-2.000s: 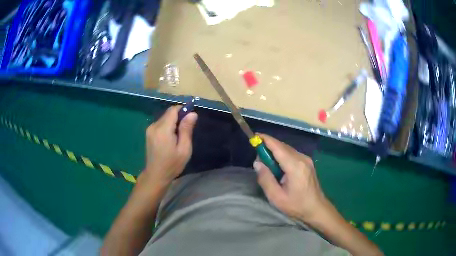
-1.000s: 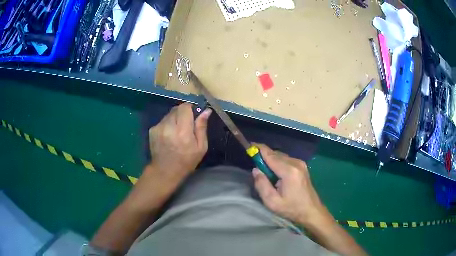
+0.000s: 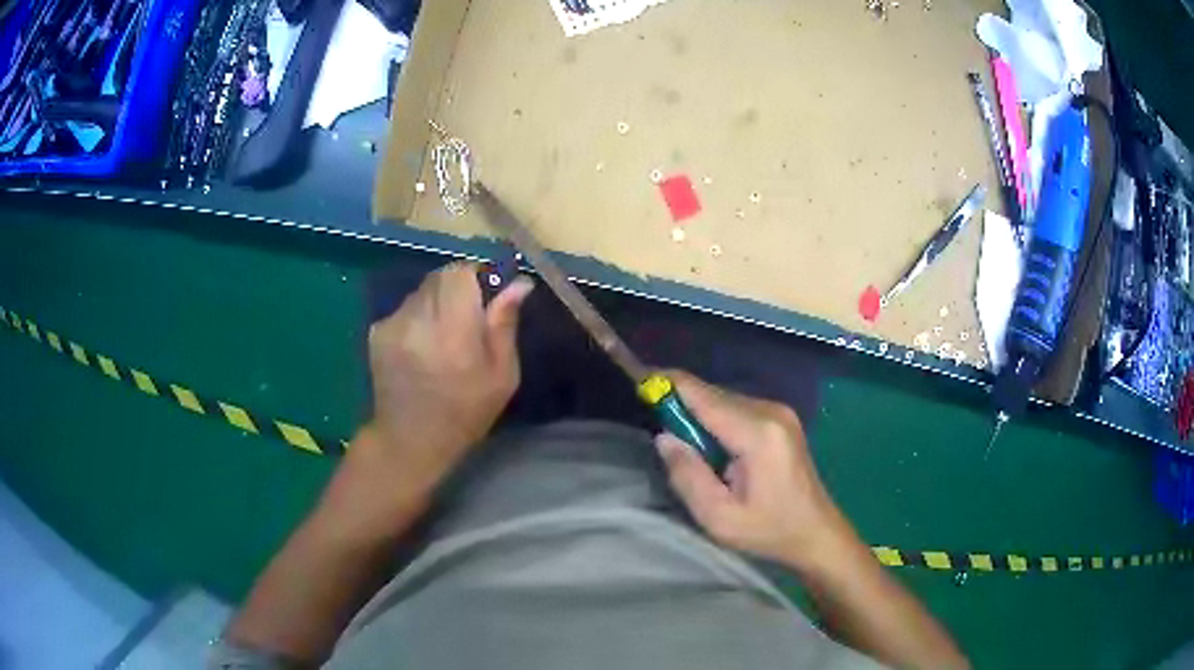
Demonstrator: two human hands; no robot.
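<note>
My left hand (image 3: 445, 347) pinches a small dark part (image 3: 495, 278) between thumb and fingers at the bench's front edge. Most of the part is hidden in the fingers. My right hand (image 3: 746, 465) holds a flat hand file (image 3: 571, 299) by its green handle with yellow collar. The blade points up and left, over the bench edge, with its tip near thin bent wire loops (image 3: 452, 173). The blade passes close beside the dark part; I cannot tell whether they touch.
The cardboard tray (image 3: 563, 105) holds a red square (image 3: 680, 198), tweezers (image 3: 934, 245) by another red piece, tiny pale rings, a printed sheet (image 3: 600, 11), a pink pen (image 3: 1010, 111) and a blue rotary tool (image 3: 1055, 223). A blue crate (image 3: 142, 118) is at the left.
Over two seconds the file has shifted down and left, its blade now close to the left fingertips. Since one second ago, both hands and the bench appear slightly further left.
</note>
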